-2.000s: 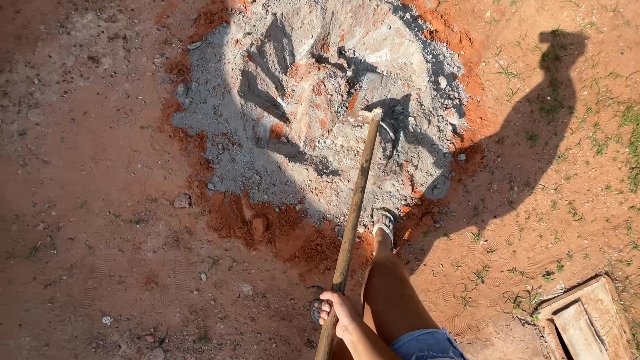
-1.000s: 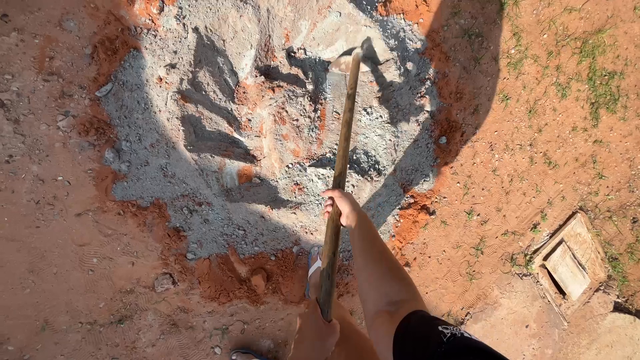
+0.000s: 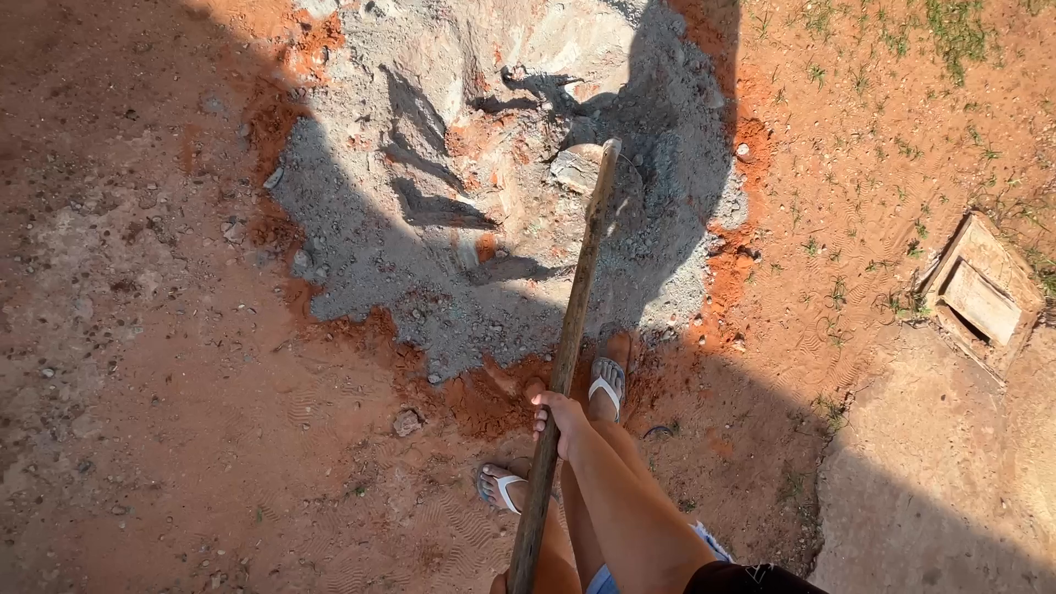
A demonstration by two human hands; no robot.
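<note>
My right hand (image 3: 561,419) is wrapped around the middle of a long wooden handle (image 3: 577,305), which belongs to a hoe. My left hand (image 3: 499,584) shows only as a sliver beside the lower handle at the bottom edge; its fingers are out of sight. At the far end, the hoe's mix-coated blade (image 3: 582,169) lies against a mound of grey, crumbly mortar-like mix (image 3: 511,305). Reddish-orange soil streaks the mound, and dark grooves cut its left side.
My sandalled feet (image 3: 607,388) stand at the near edge of the mound. Red soil (image 3: 487,404) rims it. On the right are a framed ground box with a loose cover (image 3: 982,301), a concrete slab (image 3: 932,470) and sparse grass (image 3: 957,37). A small stone (image 3: 407,422) lies left.
Both hands were on the handle one second ago; my left hand is now mostly out of view. The hoe's head has stayed over the mound. The view has shifted.
</note>
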